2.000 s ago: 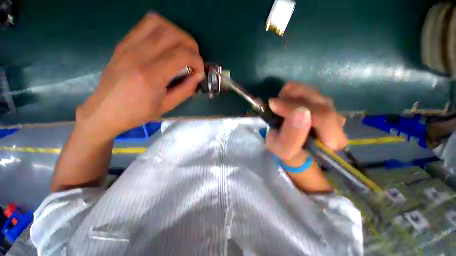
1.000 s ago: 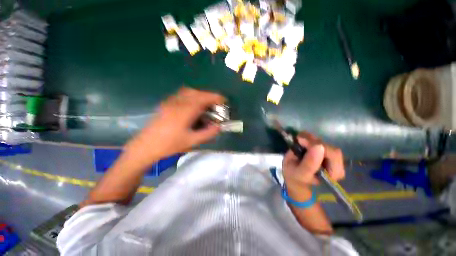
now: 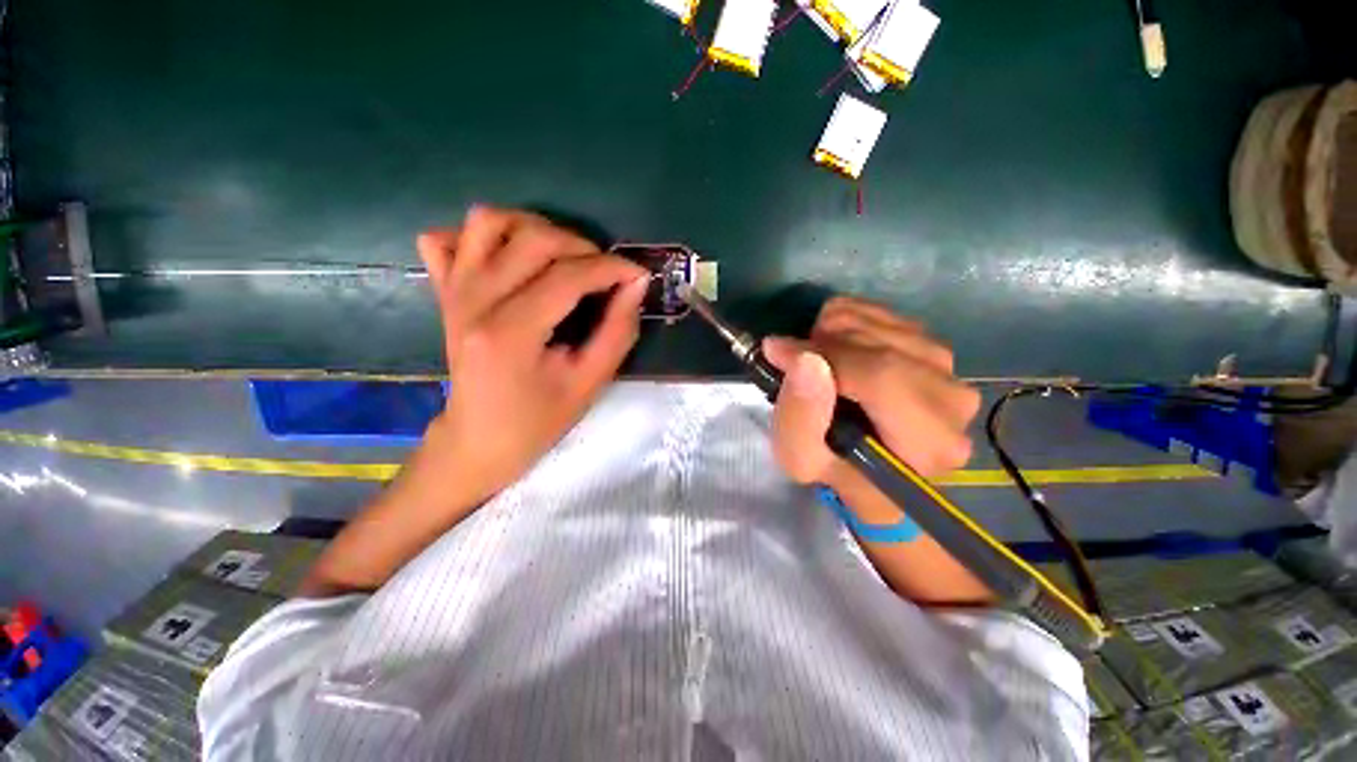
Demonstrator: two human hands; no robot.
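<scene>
A small dark device housing (image 3: pixel 668 280) with a shiny frame lies on the green bench, a pale block (image 3: pixel 706 282) at its right end. My left hand (image 3: pixel 536 320) is over its left part, thumb and forefinger pinched together at the circuit board. Solder wire (image 3: pixel 253 273) runs from the left edge to behind this hand; its end at the fingertips is too small to tell. My right hand (image 3: pixel 868 390) holds the soldering iron (image 3: pixel 923 503) like a pen, its tip at the right part of the board.
Several pouch cells (image 3: pixel 850 137) with thin leads lie at the top centre. A pale-ended stick (image 3: pixel 1153 48) is at the top right, a tan ring-shaped container (image 3: pixel 1299 186) at the right. The wire stand (image 3: pixel 81 268) is at the left. Cartons (image 3: pixel 194 610) stand below the bench edge.
The view has shifted. My left hand has gone from holding the device to pinching at its board on the bench. The iron tip has moved from beside the device onto it.
</scene>
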